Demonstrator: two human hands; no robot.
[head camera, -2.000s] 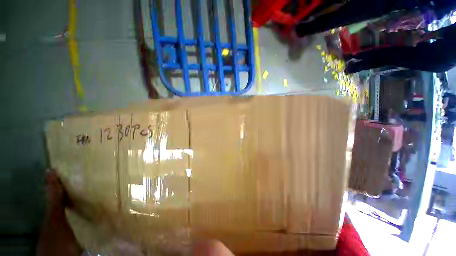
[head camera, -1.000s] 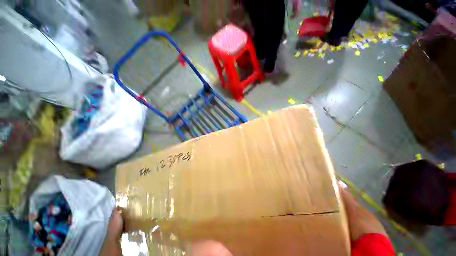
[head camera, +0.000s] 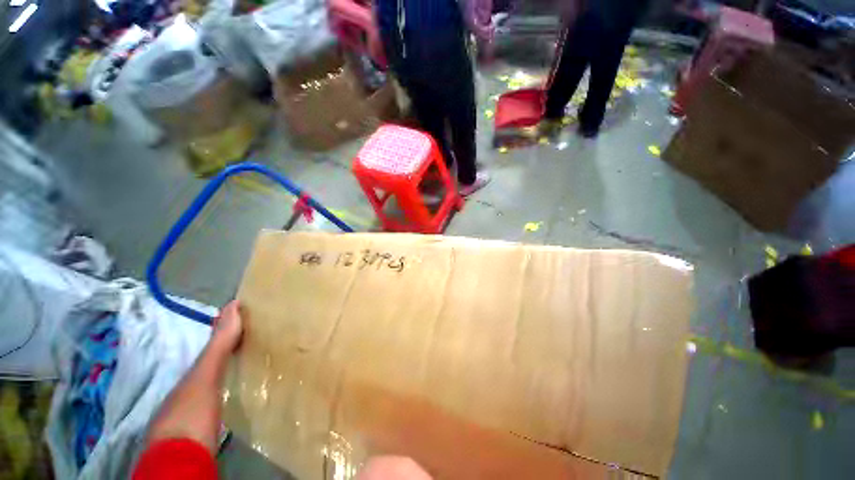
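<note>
A large brown carton (head camera: 487, 337) fills the lower middle of the view, with handwriting like "1230Pcs" near its far left corner and shiny tape at the lower left. My left hand (head camera: 228, 336), in a red sleeve, grips the carton's left edge. My right hand is not in view. A blurred skin-coloured shape shows at the bottom edge; I cannot tell what it is. The blue trolley handle (head camera: 178, 230) rises beyond the carton at the left; the trolley deck is hidden behind the carton.
A red stool (head camera: 403, 173) stands just beyond the carton, by a standing person's legs (head camera: 436, 84). Another person's legs (head camera: 591, 66) are farther back. A brown carton (head camera: 764, 141) and a dark maroon block (head camera: 797, 305) are at right. A white sack (head camera: 122, 366) is at left.
The view has swung up and round, showing more of the floor ahead. The carton sits more level in view and hides the trolley deck. My right hand has gone out of view.
</note>
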